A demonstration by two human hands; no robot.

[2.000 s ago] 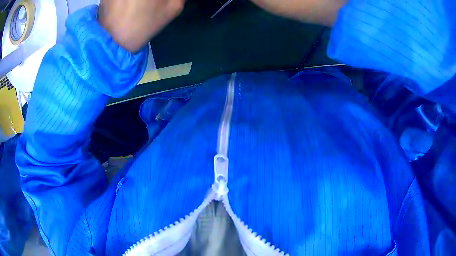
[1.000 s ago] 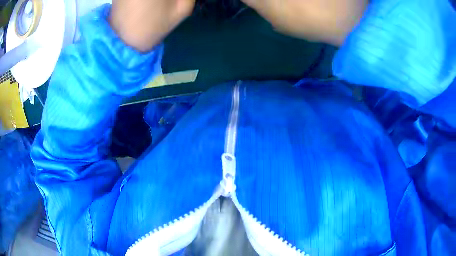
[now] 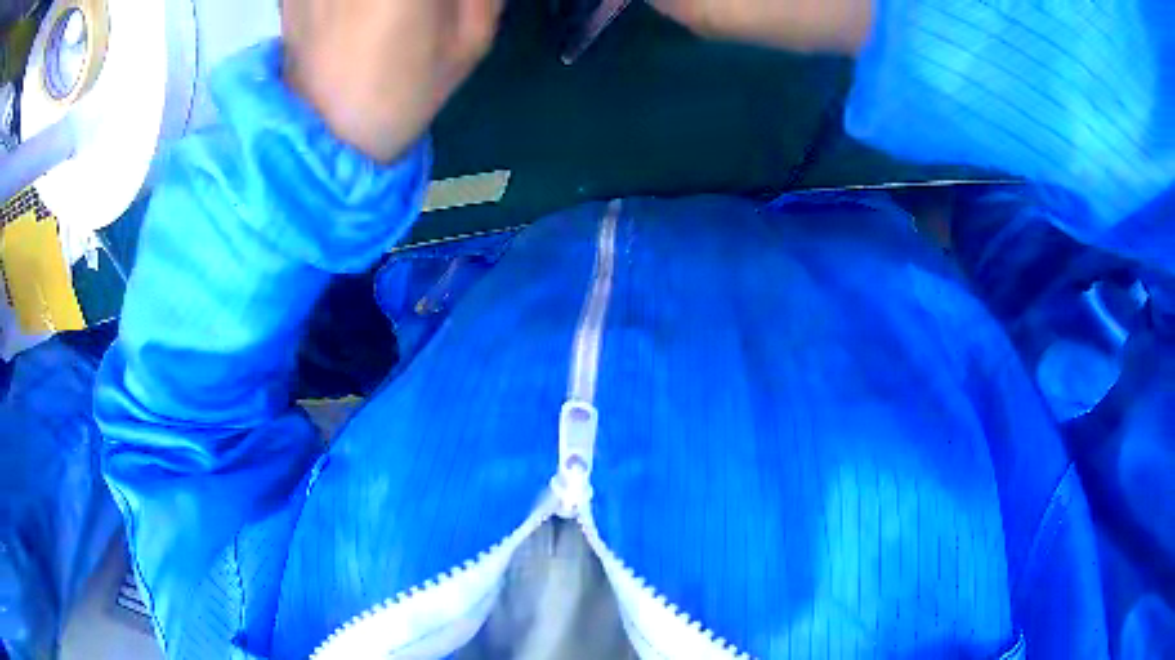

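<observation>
My left hand (image 3: 393,65) is at the top edge, cut off, its back and wrist showing and its fingers mostly out of the picture. Of my right hand only the wrist and lower part (image 3: 780,18) show at the top edge; the fingers are out of view. Between the hands a thin dark, silvery-edged piece (image 3: 594,29) slants down over the dark green bench surface (image 3: 644,129). What it belongs to and whether a hand holds it cannot be seen.
At the left, a tape roll (image 3: 71,54) lies on a white round base (image 3: 139,110). A yellow card (image 3: 39,271) hangs below it. A pale yellow tape strip (image 3: 467,191) lies near the bench edge. Blue cloth (image 3: 1069,335) shows at the right.
The right forearm has shifted up and left since one second ago. The slanted piece between the hands, hidden then, shows again, wider than two seconds ago.
</observation>
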